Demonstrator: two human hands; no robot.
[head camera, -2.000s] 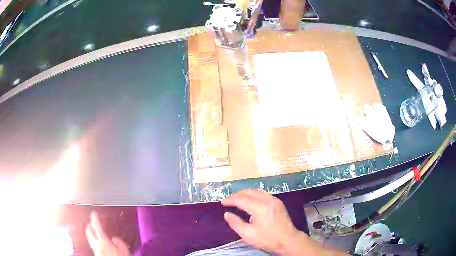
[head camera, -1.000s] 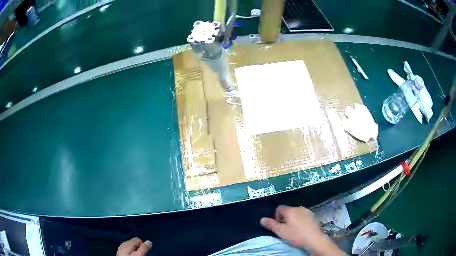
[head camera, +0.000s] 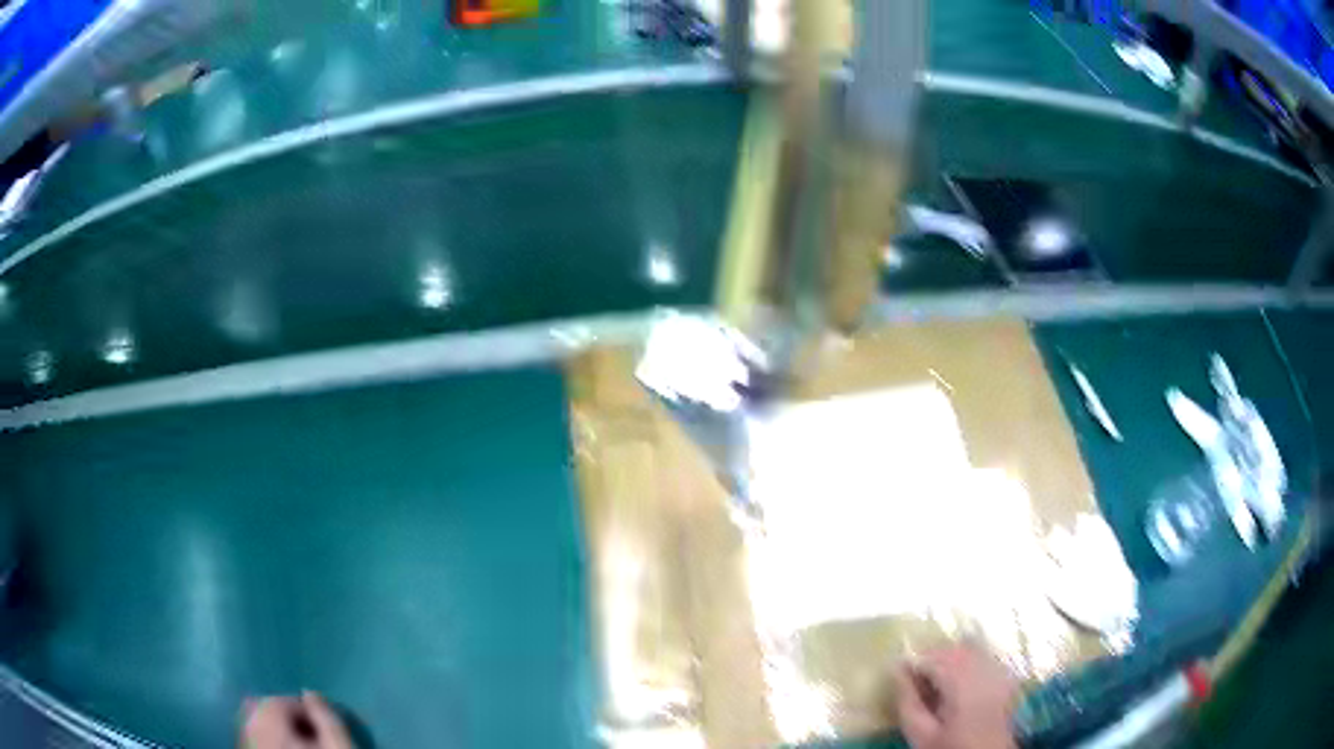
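My left hand (head camera: 297, 723) is at the bottom edge, over the green bench, cut off and blurred. My right hand (head camera: 960, 697) is loosely curled over the near edge of the cardboard mat (head camera: 841, 666), also cut off. I see nothing held in either hand, but their fingers are unclear. The silver-grey dispensing valve (head camera: 717, 435) hangs above the mat with its nozzle pointing down. A white paper sheet (head camera: 856, 505) lies on the mat, right of the nozzle.
White crumpled wipes (head camera: 1094, 574) lie at the mat's right. Farther right are a slim whitish stick (head camera: 1094, 401), a clear cup (head camera: 1179, 520) and more wipes (head camera: 1241, 454). A black panel (head camera: 1031, 231) lies on the conveyor belt (head camera: 512, 212). A pale yellow hose (head camera: 749, 212) hangs above the valve.
The view has tilted up, showing more of the belt and bench beyond. My hands have come from below the bench's front edge to over the bench and mat.
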